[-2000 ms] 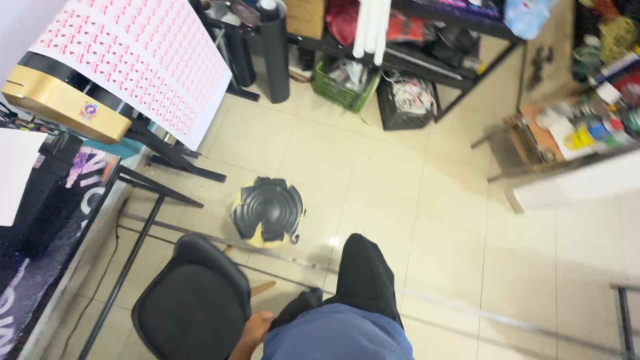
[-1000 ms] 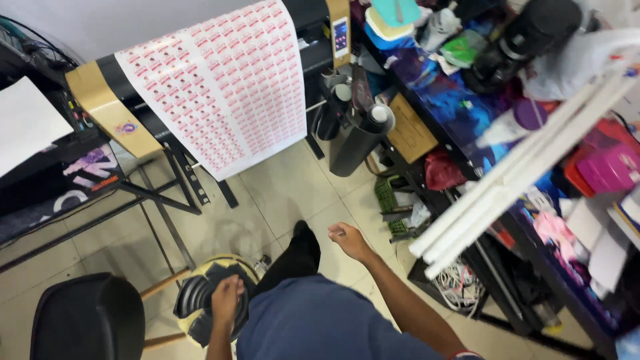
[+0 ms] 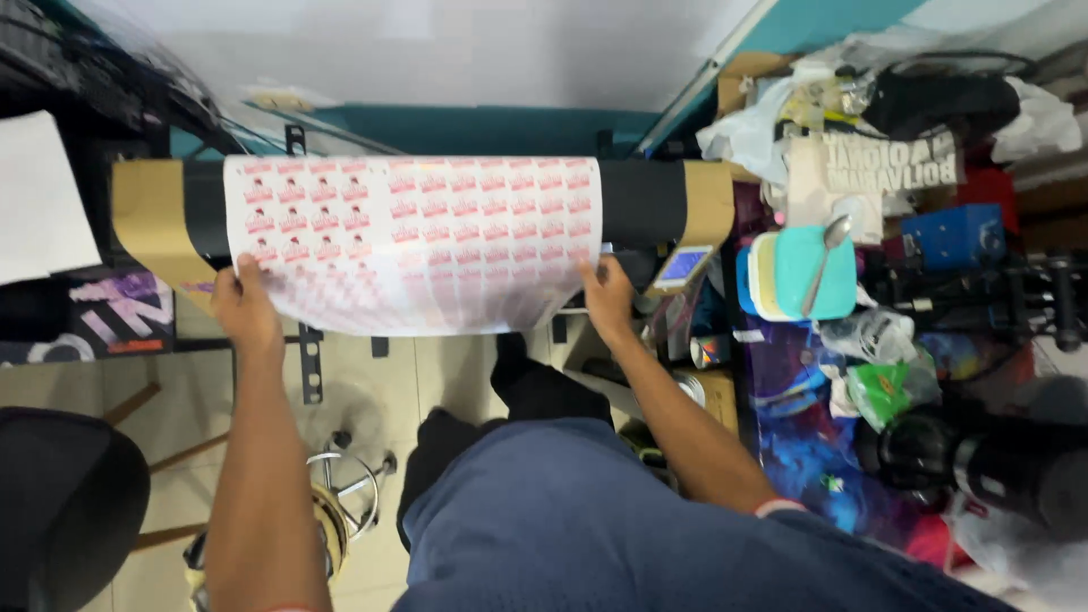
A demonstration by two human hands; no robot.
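A white sheet printed with rows of small red designs (image 3: 463, 229) lies over the black body of a wide-format printer or cutter (image 3: 644, 202) with tan end covers. My left hand (image 3: 246, 302) pinches the sheet's left edge, thumb and fingers closed on it. At the right edge my right hand (image 3: 607, 293) grips the same sheet near its lower corner. Between the two hands the lower part of the sheet bows and hangs in a curve. A small lit control panel (image 3: 682, 266) sits on the machine's right end, just beyond my right hand.
To the right, a cluttered table (image 3: 786, 433) bears stacked plastic containers (image 3: 829, 272) with a metal spoon (image 3: 826, 263) on top. A black chair (image 3: 68, 510) stands at the lower left, near a wheeled stool base (image 3: 348, 493). White paper (image 3: 42, 195) lies at the far left.
Both hands have moved up to the printed sheet and taken hold of its side edges; one second ago neither touched it. The view has turned to face the machine squarely.
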